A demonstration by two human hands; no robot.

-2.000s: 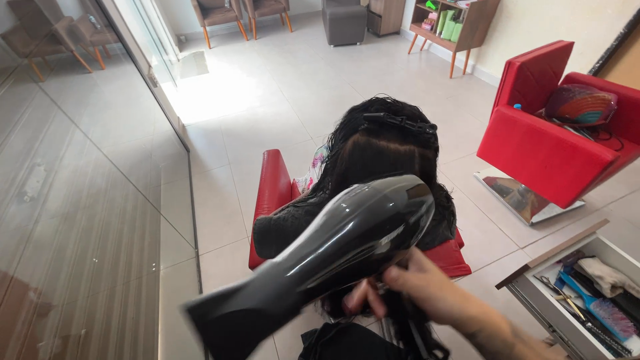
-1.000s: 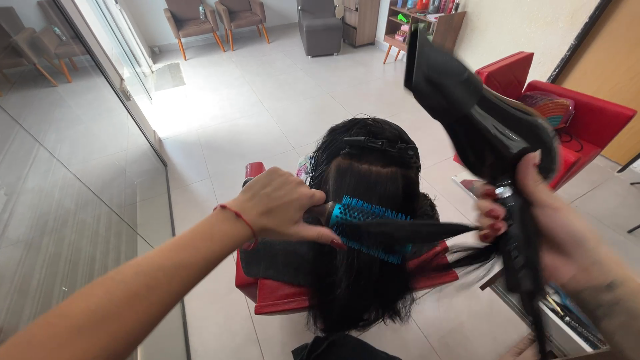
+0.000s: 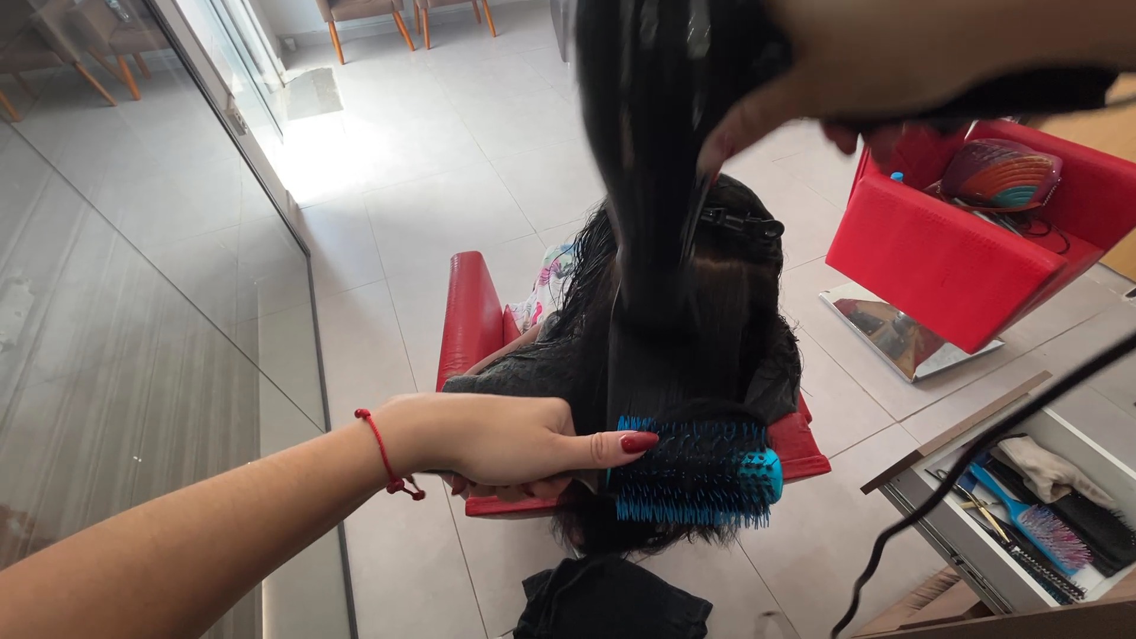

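My left hand (image 3: 510,444) is closed around the handle of a blue round hairbrush (image 3: 697,475), its thumb lying along the bristles. Long dark hair (image 3: 674,355) of a seated person runs down over the brush. Above it, my right hand (image 3: 781,98) grips a black hair dryer (image 3: 661,115), whose nozzle points down at the hair just over the brush. Part of the right hand lies beyond the top edge of view. A black hair clip (image 3: 742,224) holds hair on top of the head. The person sits in a red salon chair (image 3: 470,311).
A second red chair (image 3: 950,253) at right holds a multicoloured bag (image 3: 1001,175). An open drawer (image 3: 941,479) at lower right contains a blue paddle brush (image 3: 1034,519) and other tools. The dryer's cord (image 3: 923,506) hangs near it. A glass partition (image 3: 160,311) stands at left.
The dryer has swung from the right to above the hair, nozzle now downward. The brush has moved down the hair with my left hand. The second red chair shows more fully.
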